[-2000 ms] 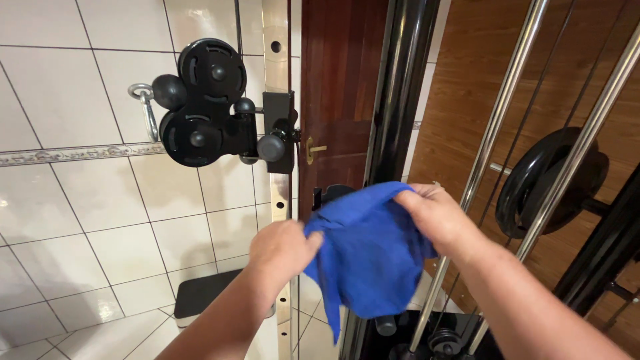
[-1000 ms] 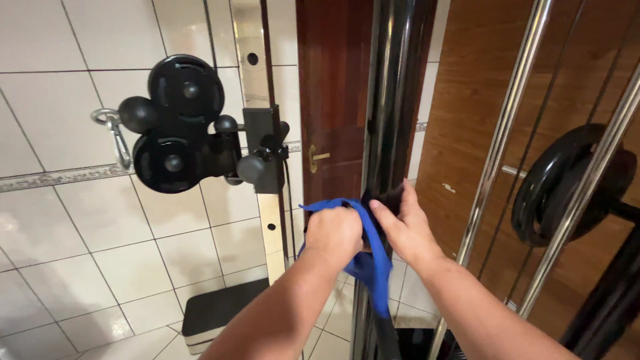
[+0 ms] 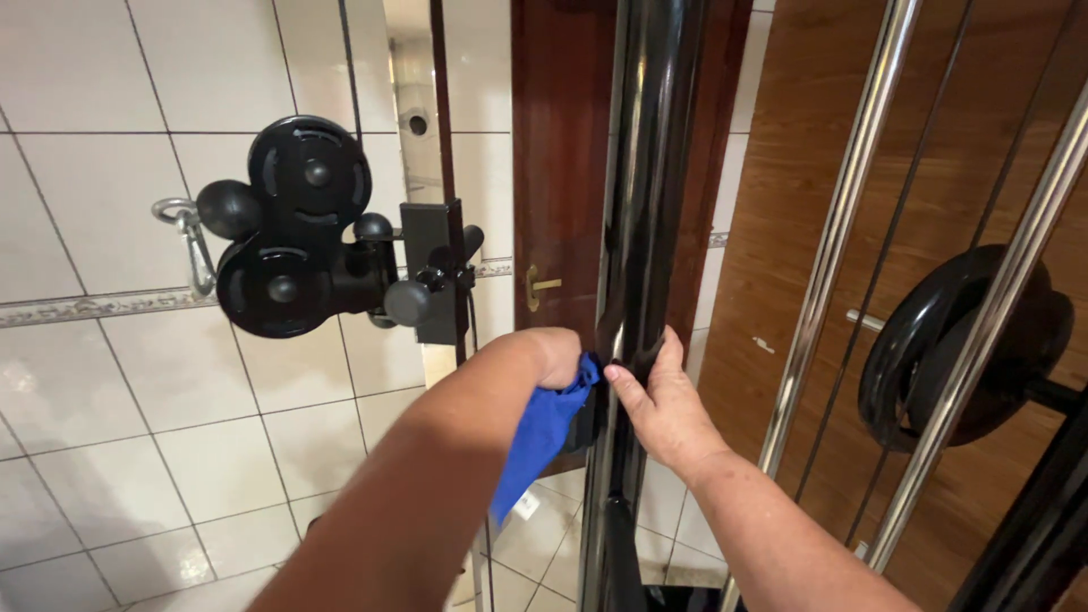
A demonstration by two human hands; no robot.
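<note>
My left hand (image 3: 557, 355) grips a blue cloth (image 3: 537, 438) at the left side of a glossy black upright post (image 3: 648, 187) of a cable exercise machine. The cloth's lower end hangs down beside my forearm, and its upper part meets the post. My right hand (image 3: 667, 404) rests on the right side of the same post, fingers partly behind it and thumb toward the front; it holds no cloth. The fingertips of my left hand are hidden.
Left of the post, a black double pulley (image 3: 293, 229) with a steel carabiner (image 3: 197, 255) sits on a perforated chrome upright (image 3: 416, 127). Chrome guide rods (image 3: 837, 229) and black weight plates (image 3: 952, 357) stand at the right. Behind are a dark wooden door (image 3: 561, 170) and tiled wall (image 3: 76, 212).
The blue cloth was spread between both hands; now only my left hand has it, at the post's left side. My right hand has let go of it and moved onto the post.
</note>
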